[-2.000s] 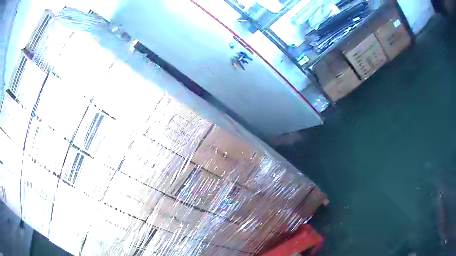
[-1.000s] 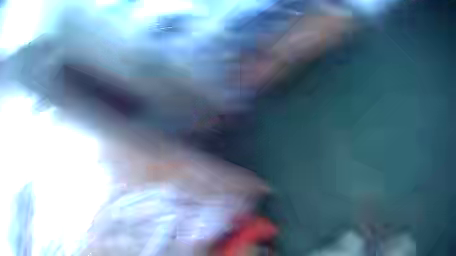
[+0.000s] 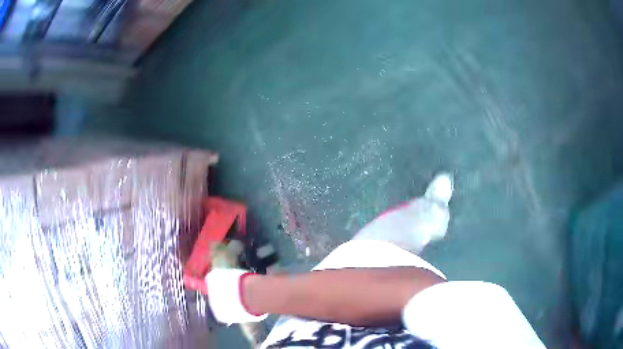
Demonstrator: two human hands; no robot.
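Observation:
My left hand point(image 3: 230, 294), in a white glove with a red cuff edge, is at lower left on the worn beige handle point(image 3: 227, 255) of the pallet truck; its fingers are partly hidden. The truck's red-orange body point(image 3: 214, 235) shows behind it, at the load's end, beside small dark parts. The stretch-wrapped carton load point(image 3: 89, 238) fills the lower left, shiny and blurred. My right hand point(image 3: 418, 221), also gloved in white, is near lower centre, beyond my left forearm. It looks empty with fingers apart, but is blurred.
Green scuffed floor point(image 3: 328, 82) spreads ahead and to the right. A blurred pale panel or edge point(image 3: 68, 73) and brown cartons point(image 3: 147, 26) are at upper left. A dark teal object point(image 3: 601, 266) stands at the right rim.
The view has swung right and down, so the load and red truck body sit further left. Both gloved hands and the handle have come into view, and more floor shows.

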